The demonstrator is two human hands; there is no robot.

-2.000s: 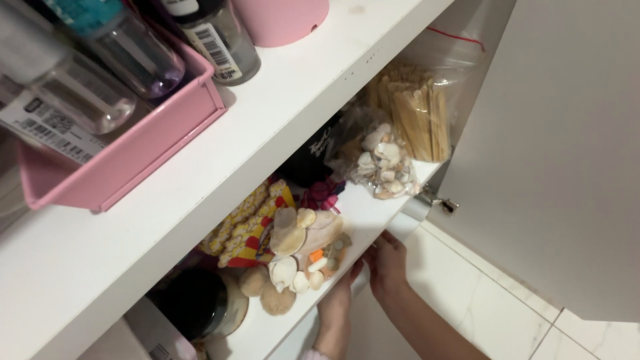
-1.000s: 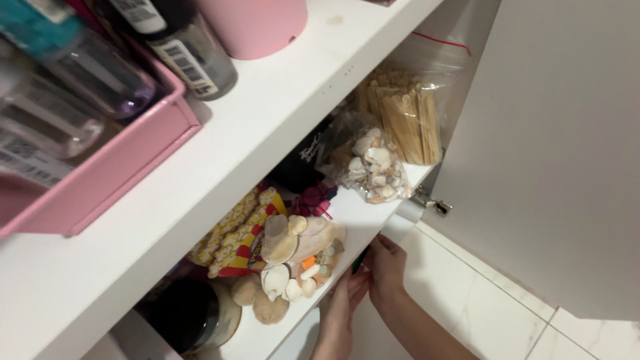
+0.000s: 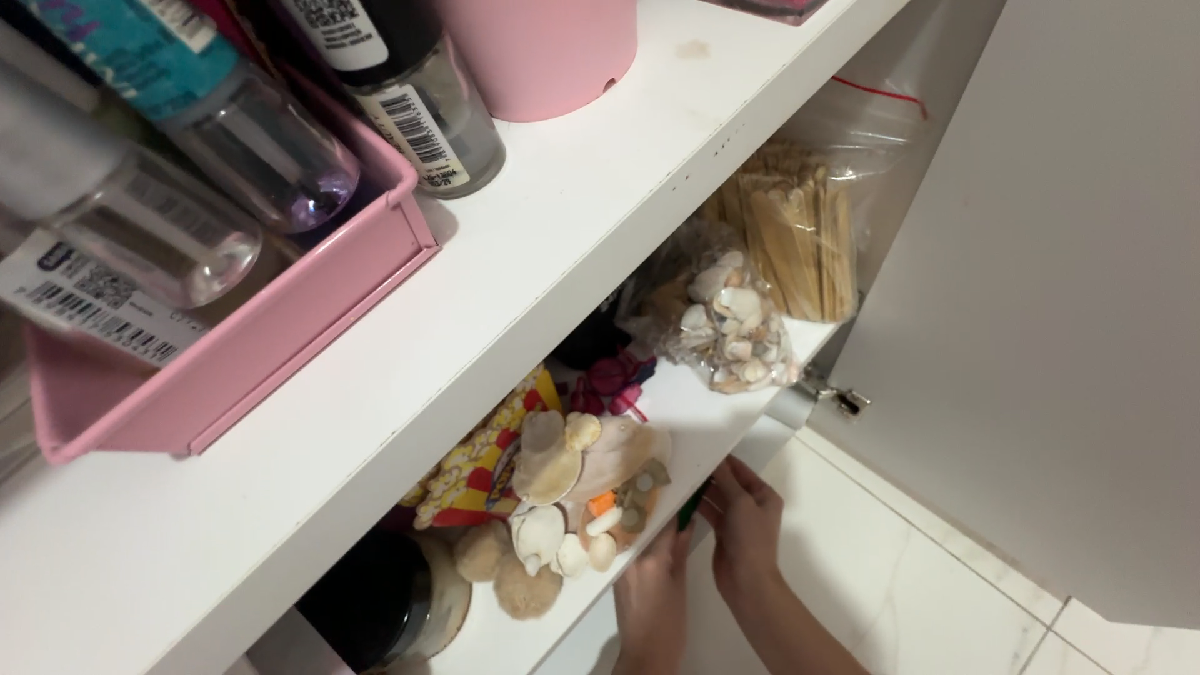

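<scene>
My left hand [image 3: 656,577] reaches in under the front edge of the lower white shelf [image 3: 689,450], its fingertips hidden by the shelf. Close to its right is my right hand [image 3: 747,516], with fingers curled at a small dark green object [image 3: 692,503] that shows between the two hands. Most of that object is hidden, so its kind cannot be told. Above the hands, the shelf bears loose seashells [image 3: 548,459], brown fuzzy balls [image 3: 528,586], a popcorn-patterned item [image 3: 487,459], a clear bag of small shells [image 3: 736,323] and a bag of wooden sticks [image 3: 797,234].
The upper shelf [image 3: 525,281] juts out overhead with a pink tray [image 3: 309,366] of bottles, a black-capped bottle [image 3: 441,131] and a pink pot [image 3: 553,56]. A cabinet door [image 3: 1050,328] with a metal hinge [image 3: 848,403] stands at the right. A dark-topped jar [image 3: 375,600] is at lower left.
The dark green object, not visible two seconds ago, now shows between my hands. Both hands stay beneath the lower shelf's edge.
</scene>
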